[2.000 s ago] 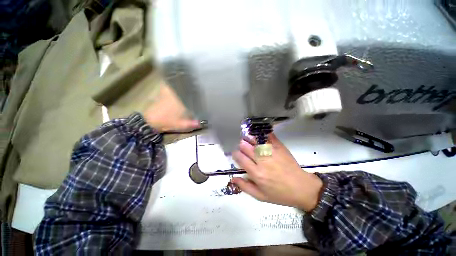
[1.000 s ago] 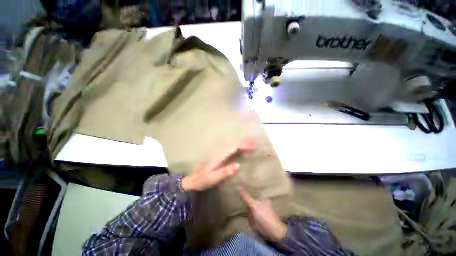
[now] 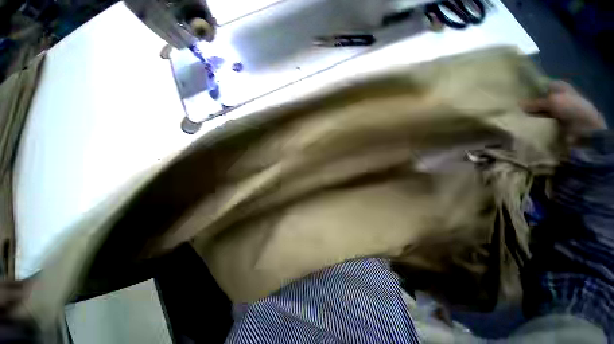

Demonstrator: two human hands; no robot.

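A long tan cloth panel is stretched in a blurred arc along the table's front edge and over the lap. My right hand is at the far right and grips the panel's end. My left hand is small, dark and blurred at the left rim, at the panel's other end; its fingers cannot be made out. The sewing machine's lit needle area is at the upper left, with no tan cloth under it.
Black snips lie on the machine bed, and black-handled scissors lie farther right. Tan cloth hangs along the left side of the white table. A pale green surface is at lower left. More tan cloth bunches at lower right.
The view has swung right. The tan cloth has left the table's left part and spans the front edge. My hands have moved from close together to far apart.
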